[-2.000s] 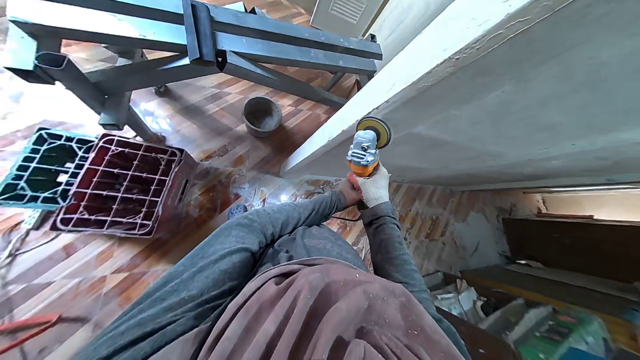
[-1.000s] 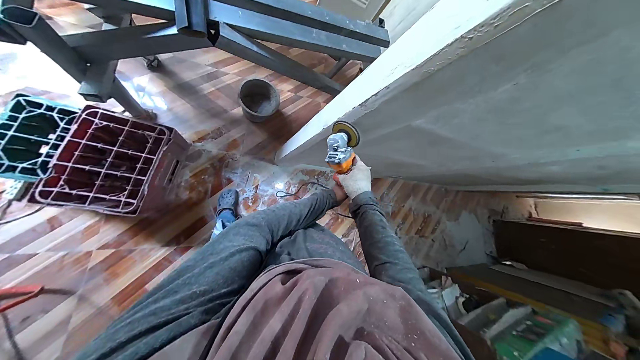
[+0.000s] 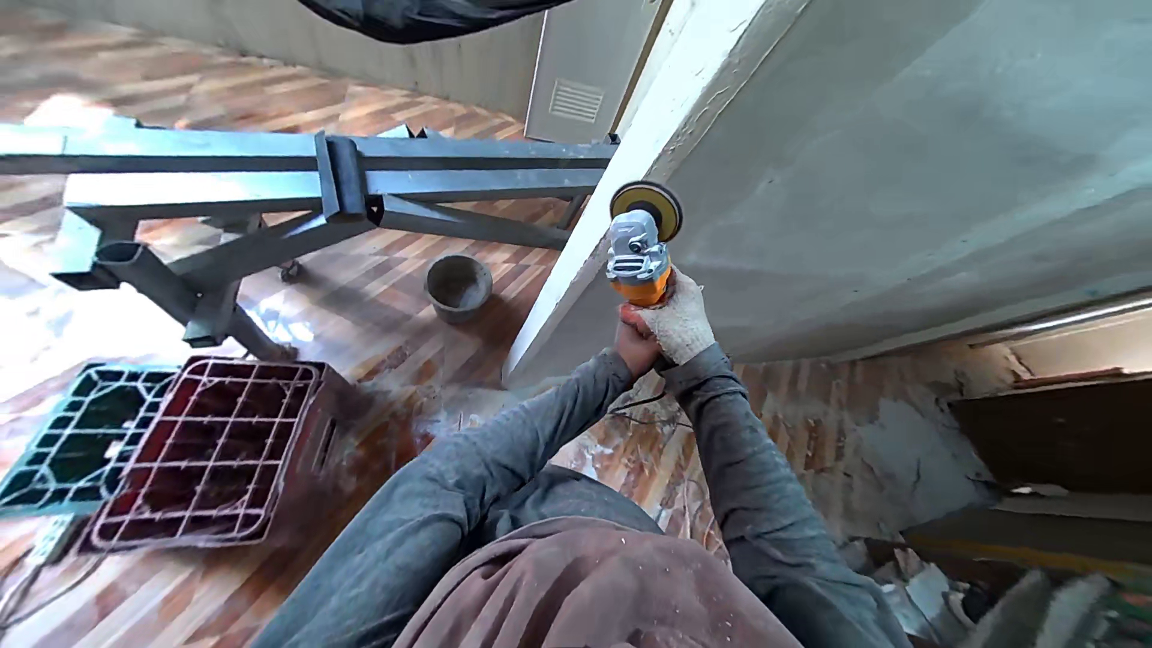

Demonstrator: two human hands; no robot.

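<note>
An orange and grey angle grinder [image 3: 640, 261] with a round yellowish disc [image 3: 648, 210] is held out in front of me, beside the edge of a grey plastered wall [image 3: 837, 198]. My right hand [image 3: 681, 319], in a whitish work glove, is closed around the tool's body. Bare, my left hand [image 3: 636, 342] grips the rear of the grinder just below and against the glove. The disc overlaps the wall's rough white edge [image 3: 576, 243] in view; whether it touches cannot be told. A dark cord hangs under my hands.
A grey metal frame [image 3: 252, 184] stands at the left, over a tiled floor. Near the wall's foot sits a round bucket [image 3: 458, 286]. Dark red [image 3: 211, 450] and green [image 3: 85, 432] plastic crates lie lower left. A cable and power strip are beside them; rubble [image 3: 927, 585] fills the lower right.
The view has shifted, showing more of the metal frame and floor beyond. Both hands stay on the grinder, which remains by the wall's edge.
</note>
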